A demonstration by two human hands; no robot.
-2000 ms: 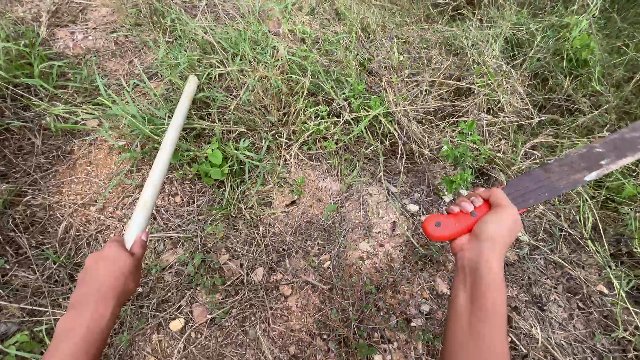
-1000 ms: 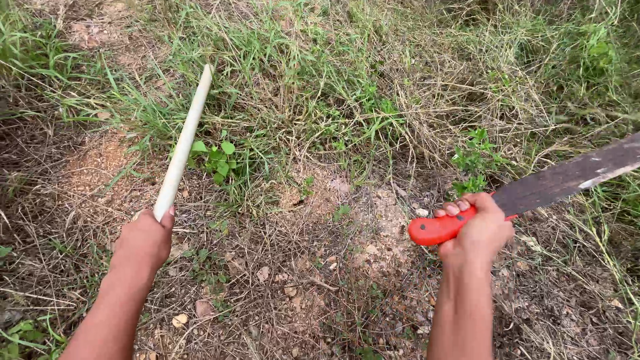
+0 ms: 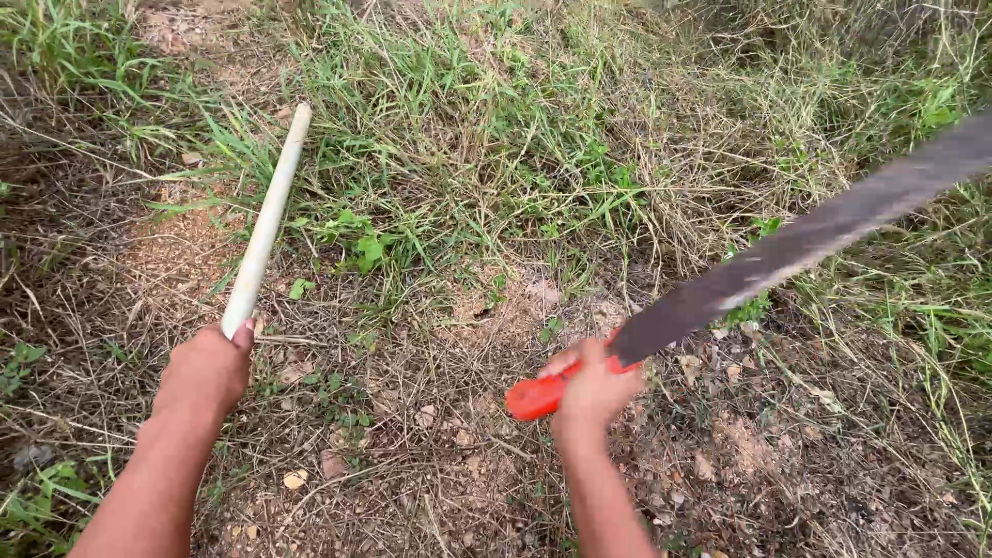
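My left hand (image 3: 205, 368) grips the lower end of a pale, smooth stick (image 3: 267, 225), which points up and slightly to the right, its far end over the grass. My right hand (image 3: 593, 391) is closed around the red handle of a machete (image 3: 775, 244). The dark, worn blade slants up to the right and runs out of the frame. Blade and right hand are blurred. Stick and blade are well apart, with the butt of the red handle turned toward the lower left.
Green and dry grass (image 3: 496, 147) covers the ground ahead. Bare reddish soil (image 3: 182, 240) shows at the left. Dry stems, small stones (image 3: 294, 479) and low leafy plants (image 3: 370, 249) lie and grow below and between my hands.
My right hand has moved left with the machete, whose blade now points more steeply upward. My left hand still holds the stick, slightly lower in view than a second ago.
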